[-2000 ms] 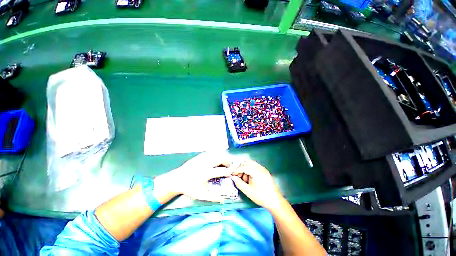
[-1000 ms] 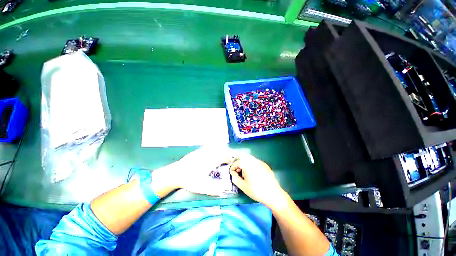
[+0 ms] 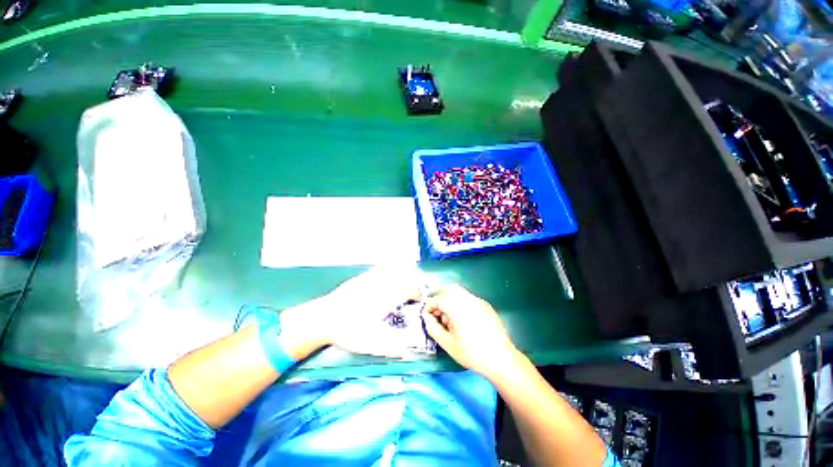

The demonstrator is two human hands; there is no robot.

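Note:
My left hand (image 3: 370,310), with a light blue band on the wrist, holds a small circuit board module (image 3: 400,321) low in front of me. The module is overexposed and mostly covered by my fingers. My right hand (image 3: 457,324) is at its right side, thumb and fingertips pinched together at its upper edge. Whether a small part is between those fingertips is too blurred to tell. A blue parts bin (image 3: 559,205) full of tiny red, black and white pieces stands just beyond my right hand.
A white sheet (image 3: 333,233) lies left of the bin, a plastic bag with white contents (image 3: 142,191) further left. A thin metallic tool (image 3: 562,272) lies beside stacked black foam trays (image 3: 667,173). A housed unit (image 3: 420,89) stands beyond the bin. Black module tray (image 3: 671,429) low right.
The camera view has shifted slightly. My right hand's fingers have closed in at the module's upper right edge, and my left hand lies flatter around it.

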